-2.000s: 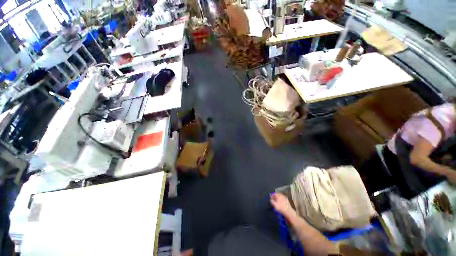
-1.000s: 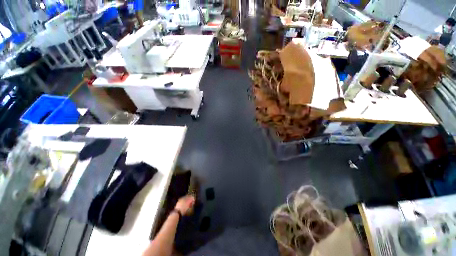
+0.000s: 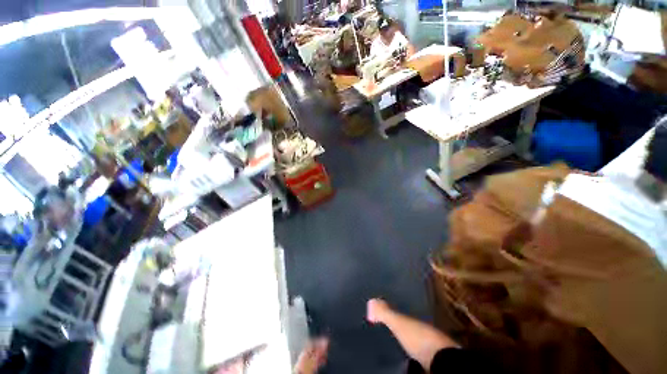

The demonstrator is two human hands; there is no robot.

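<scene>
My right hand point(image 3: 377, 310) is bare, small and blurred over the dark floor at lower centre, with the forearm running to a black sleeve. My left hand point(image 3: 313, 356) is bare and blurred at the bottom edge, beside a white table. No held object shows in either hand, but the finger shapes are unclear. Large brown bag panels point(image 3: 600, 274) are piled close on the right, with thin straps hanging on the near side. They do not visibly touch my right hand.
A white sewing table point(image 3: 245, 285) stands close on the left. Ahead are a red box point(image 3: 311, 186) with pale pieces on top and a white machine table point(image 3: 475, 117). A blue crate point(image 3: 567, 144) stands at right. A seated person point(image 3: 387, 42) works at the back.
The view has moved forward along the aisle; the brown pile is now much nearer on the right. The beige looped bundle has left view. My right hand has come into view; my left is lower.
</scene>
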